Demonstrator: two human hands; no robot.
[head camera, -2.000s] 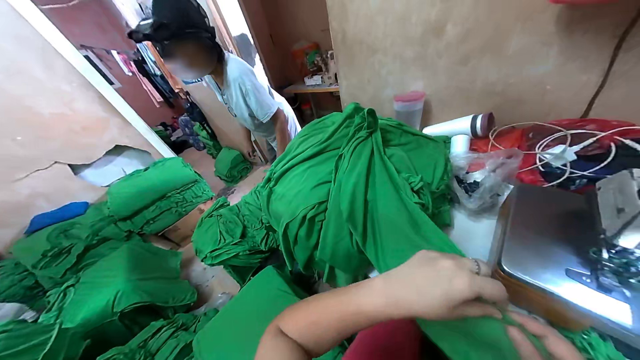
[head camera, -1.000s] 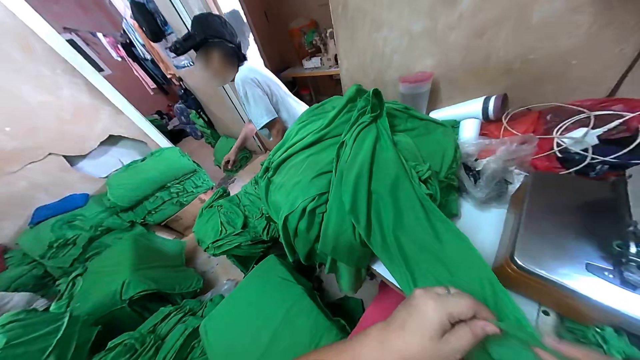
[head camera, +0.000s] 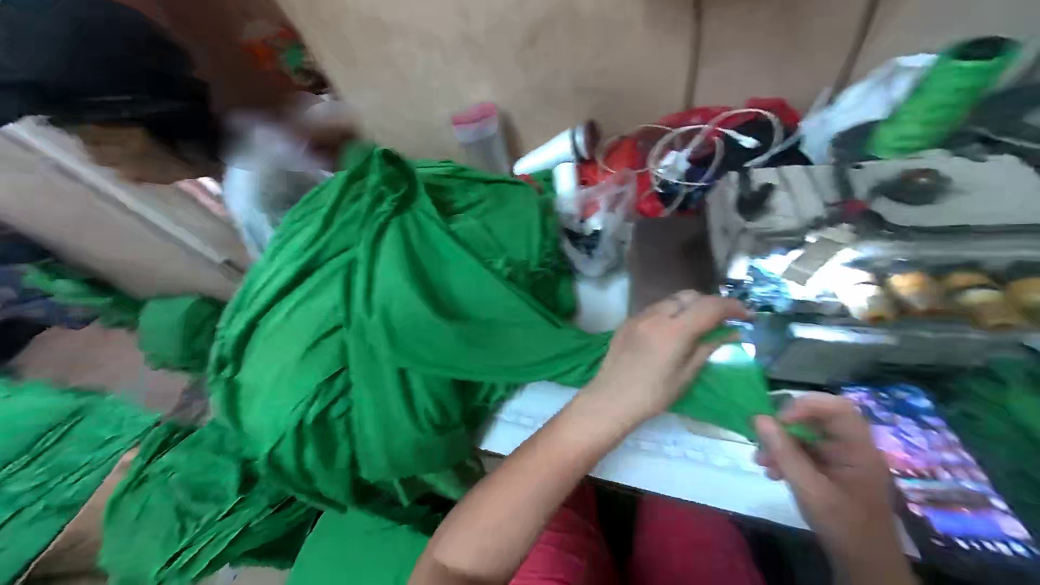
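Note:
A length of green fabric (head camera: 504, 341) runs from a large draped heap of the same cloth to the sewing machine (head camera: 886, 203) on the right. My left hand (head camera: 662, 353) grips the fabric just in front of the machine's lit needle area. Close to the table's front edge, my right hand (head camera: 821, 459) pinches the corner of that cloth between thumb and fingers. The fabric between both hands lies over the white tabletop (head camera: 650, 455). Blur hides the exact fold of the cloth near the needle.
Behind the heap stand a pink-lidded container (head camera: 479, 134), a white tube (head camera: 552, 150) and a coiled white cable (head camera: 691, 154). A lit smartphone (head camera: 942, 479) lies right of my right hand. Green cloth piles (head camera: 65, 463) fill the lower left. A person in a dark cap (head camera: 106, 65) is at upper left.
The view has swung right, bringing the machine and phone into sight. My hands now hold the cloth at the machine. The other person, bent down a second ago, appears nearer the heap.

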